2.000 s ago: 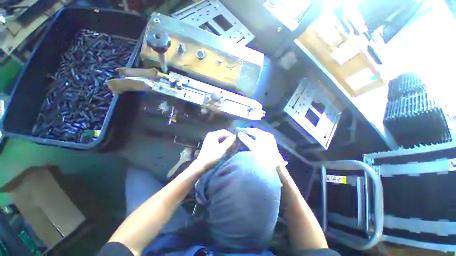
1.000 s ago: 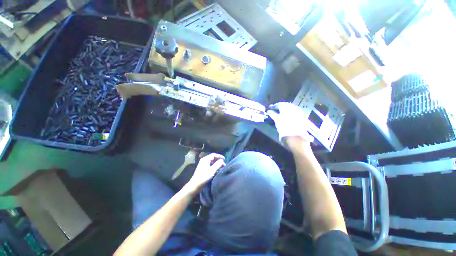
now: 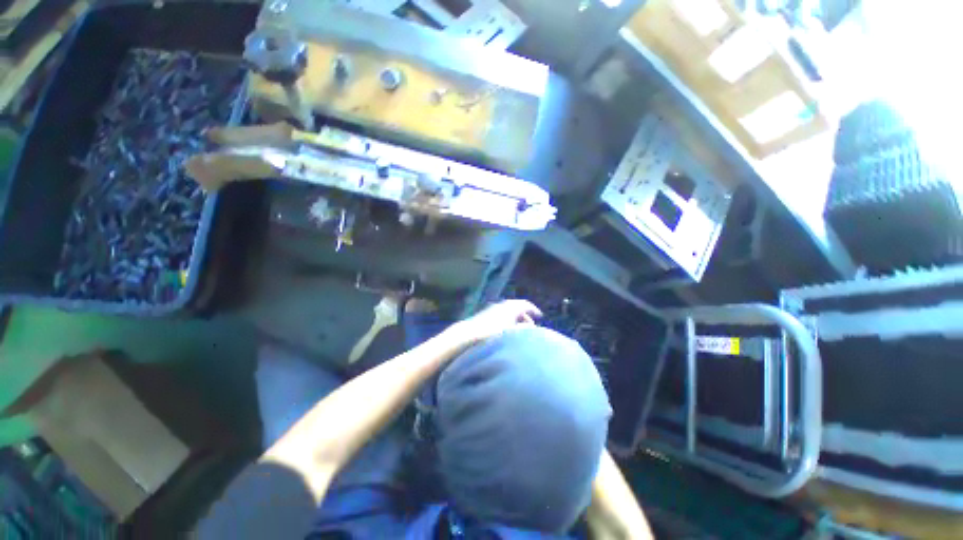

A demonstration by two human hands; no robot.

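My left hand (image 3: 514, 314) is at the near edge of the dark supply bin (image 3: 639, 369), partly hidden by a rounded grey-blue cloth shape; whether it holds anything is unclear. My right hand is hidden; only part of its forearm shows at the lower right. Small dark parts, probably capacitors (image 3: 576, 314), lie in the supply bin. The silver guide rail (image 3: 486, 203) runs along the front of the tan-silver machine (image 3: 422, 100), above and left of my left hand, with no hand touching it.
The large dark-blue bin (image 3: 199, 258), heaped with parts, stands left by the brown flap (image 3: 238, 166). A pale brush-like tool (image 3: 373, 329) lies by the knee. An open cardboard box (image 3: 111, 432) is lower left. A tubular cart handle (image 3: 808, 401) and slotted plate (image 3: 671, 200) are right.
My right hand has left the rail's right end and gone out of sight. My left hand has moved right and up to the supply bin. The view has shifted, uncovering more of that bin.
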